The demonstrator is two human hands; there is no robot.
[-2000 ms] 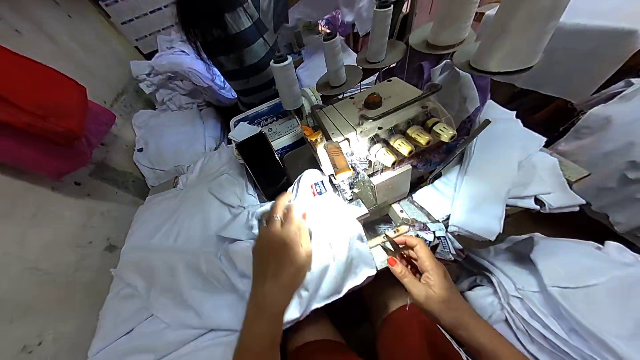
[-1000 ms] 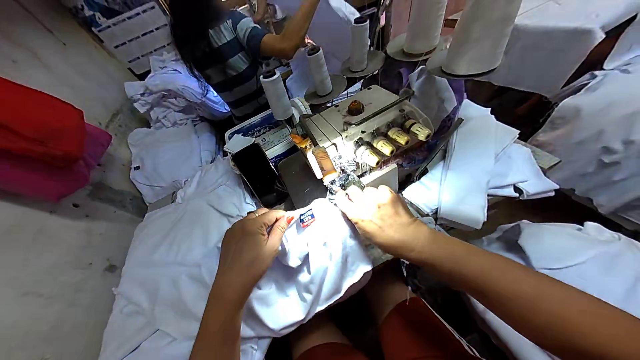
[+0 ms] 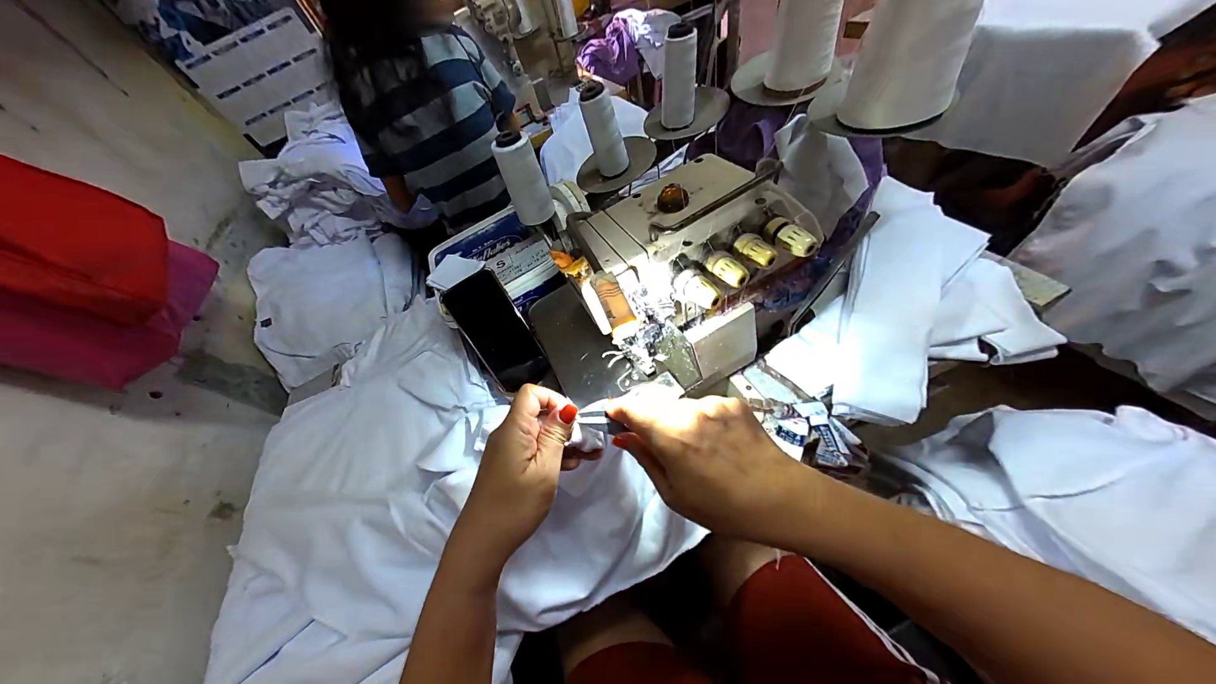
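My left hand (image 3: 532,451) pinches an edge of a white fabric garment (image 3: 608,532) that drapes over my lap. Close beside it, my right hand (image 3: 698,456) holds a small metal tool, perhaps thread snips (image 3: 596,416), with its tip at the pinched fabric; the rest of the tool is hidden by the fingers. Both hands are just in front of an overlock sewing machine (image 3: 655,228), whose lamp lights the needle area. A phone (image 3: 494,328) with a dark screen lies left of the machine.
Thread cones (image 3: 679,81) stand behind the machine. White fabric pieces (image 3: 893,304) and small labels (image 3: 817,432) lie to its right, more white cloth (image 3: 1073,484) at lower right. A person in a striped shirt (image 3: 432,123) is behind. Red and pink cloth (image 3: 81,247) is at far left.
My right hand has drawn back from the needle area toward my left hand. The garment's printed patch, seen earlier, is out of sight. The other person's raised arm has lowered.
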